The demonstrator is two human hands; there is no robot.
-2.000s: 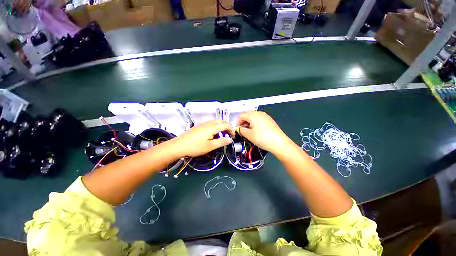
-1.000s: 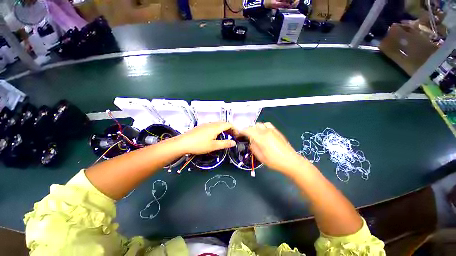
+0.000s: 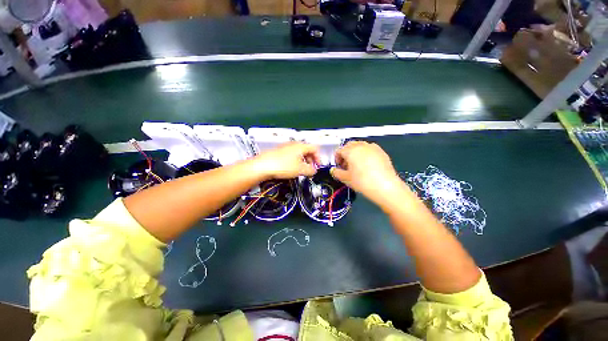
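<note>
A row of white camera base housings (image 3: 272, 138) with open black round interiors lies across the bench. My left hand (image 3: 293, 160) and my right hand (image 3: 361, 166) meet over the upper edge of the rightmost black interior (image 3: 325, 200). Fingertips of both hands are pinched close together. Something small and reddish shows at my left fingertips, too small to name. What my right fingers hold is hidden. Red, yellow and white wire harnesses (image 3: 251, 206) with pale plugs hang from the housings. My left forearm covers part of the second interior from the left.
Black camera heads (image 3: 50, 166) are piled at left. Curled thin white cables (image 3: 289, 240) lie in front of the housings, and a tangled heap of them (image 3: 445, 198) lies at right. A pale metal strip (image 3: 427, 128) runs behind. A carton (image 3: 543, 56) stands far right.
My hands have drawn slightly apart and the rightmost interior shows more. My left hand has lifted off its lower position. The person's hands at the far bench are out of view.
</note>
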